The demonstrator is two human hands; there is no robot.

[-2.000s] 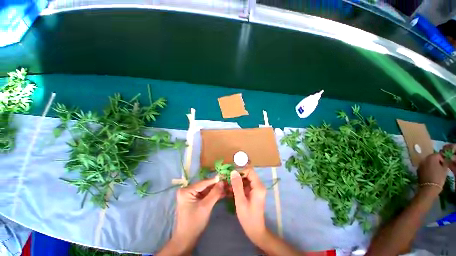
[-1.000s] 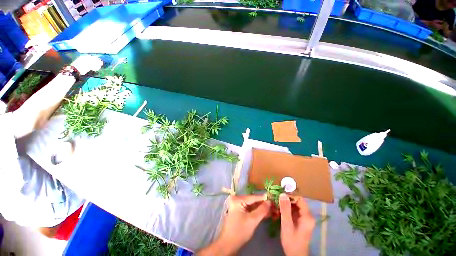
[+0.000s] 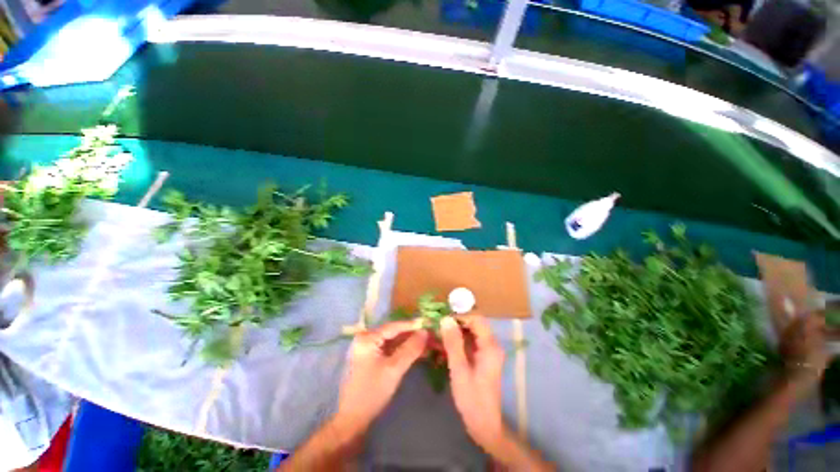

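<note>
My left hand [image 3: 376, 367] and my right hand [image 3: 474, 369] are bare and meet at the fingertips just below the cardboard pad [image 3: 424, 274]. Both pinch a small green leaf sprig [image 3: 430, 308] between them. The fingers hide its stem. The round white glue cup [image 3: 461, 300] sits on the pad's lower part, just above my right hand. A small leaf cluster [image 3: 437, 373] shows below and between my hands, blurred.
Leaf piles lie left [image 3: 241, 277] and right [image 3: 663, 323]. A cardboard scrap [image 3: 455, 212] and glue bottle [image 3: 591, 216] lie beyond the pad. Another person's arm [image 3: 764, 415] is at far right. A blue crate [image 3: 101, 441] is below the bench at left.
The view swung left, then back toward the right. The person's arm at far left has left the picture; the arm at far right shows again. My hands stay together on the sprig.
</note>
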